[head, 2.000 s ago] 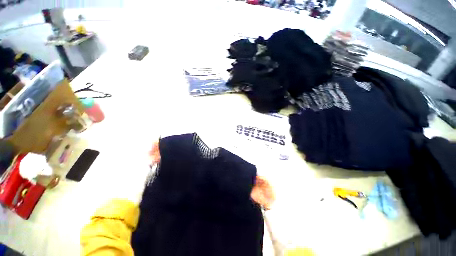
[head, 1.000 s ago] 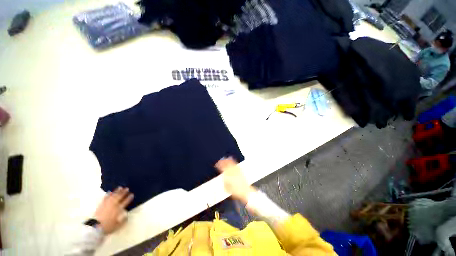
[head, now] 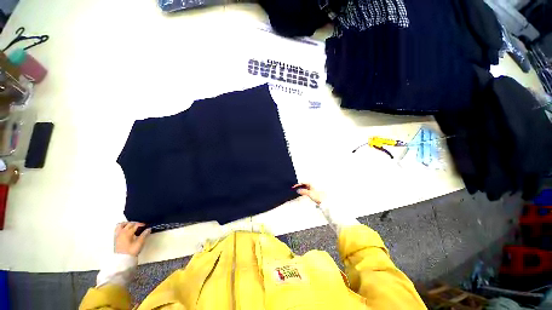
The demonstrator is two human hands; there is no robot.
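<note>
A navy-black vest (head: 206, 157) lies flat and sideways on the cream-white table, near its front edge. A strip of gingham shows at its near left edge. My left hand (head: 130, 238) holds the vest's near left corner between thumb and fingers. My right hand (head: 310, 192) pinches the near right corner. The flat printed polybags (head: 284, 72) lie behind the vest, partly covered by its far right corner.
Yellow snips (head: 382, 143) and a light-blue mask or packet (head: 427, 147) lie to the right. A pile of navy vests (head: 399, 72) and dark grey garments (head: 514, 133) are at the far right. A black phone (head: 39, 145), a pink bottle (head: 33, 69) and black scissors (head: 25, 39) are at the left.
The vest has turned from neck-away to sideways. In the last second, both hands moved from lying at its near side to gripping its near corners, and the near edge straightened. The view shifted too.
</note>
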